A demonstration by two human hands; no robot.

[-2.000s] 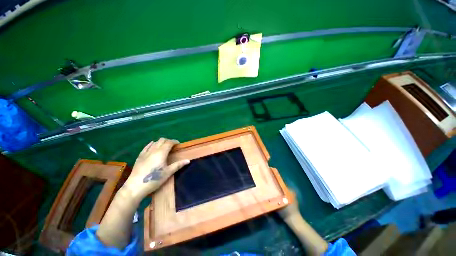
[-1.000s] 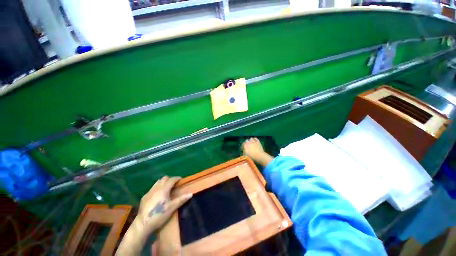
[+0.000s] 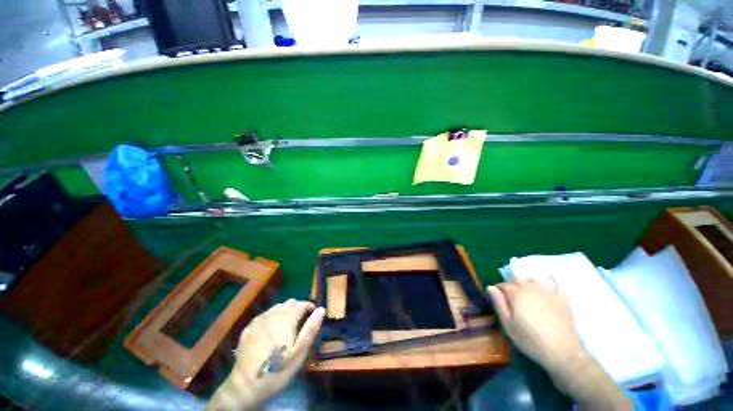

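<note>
A black adhesive gasket [image 3: 346, 347], a flat frame with cut-outs, lies over the top of a wooden housing [image 3: 426, 354] in front of me. Pale wood and a dark rectangular opening [image 3: 410, 300] show between its bars. The gasket sits slightly askew to the orange-brown rim. My left hand [image 3: 277, 347] has its thumb and fingers at the gasket's left edge. My right hand [image 3: 540, 325] has its fingertips at the right edge. Both seem to hold the gasket, though the contact is partly hidden.
A wooden frame [image 3: 181, 359] stands at left. Behind it is a brown housing [image 3: 92, 277] with black units [image 3: 38, 225]. A blue bag [image 3: 137, 181] and yellow card [image 3: 450, 158] hang on the backboard. White sheets [image 3: 591, 313] and a slotted housing [image 3: 679, 241] are at right.
The black gasket has moved from the bench behind the housing onto its top. My right hand has come back to the housing's right side. The view has swung left.
</note>
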